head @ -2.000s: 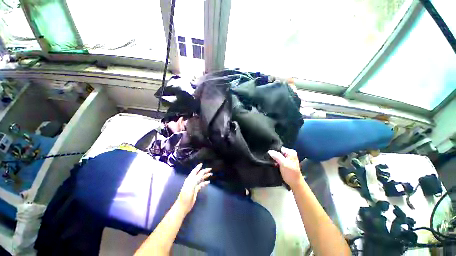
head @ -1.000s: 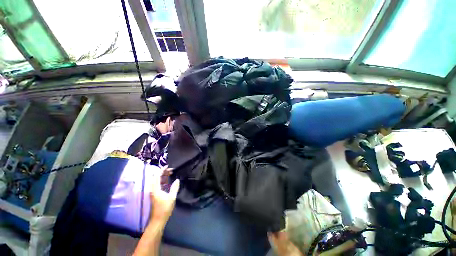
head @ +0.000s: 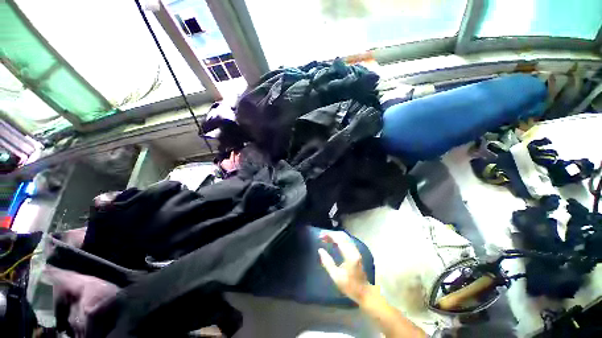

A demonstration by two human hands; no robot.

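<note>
A dark garment (head: 218, 231) lies spread across the blue padded board (head: 317, 264), covers its left part and hangs over the front edge. My right hand (head: 343, 264) is over the bare right end of the board, fingers apart and holding nothing. A small skin-toned patch shows at the garment's upper left edge; I cannot tell if it is my left hand, which is otherwise hidden. The iron (head: 465, 294), with a yellow-brown handle, sits right of the board.
A heap of black cloth (head: 310, 99) stands behind the board under the windows. A second blue padded arm (head: 468, 115) is at the back right. Dark pieces (head: 554, 244) lie on the white tabletop at right. Cables run right from the iron. A dark cord (head: 171, 72) hangs at the window.
The garment has moved from the heap side leftward across the board, covering its sunlit part. My right hand has come up onto the board's right end, fingers spread. My left hand no longer shows clearly.
</note>
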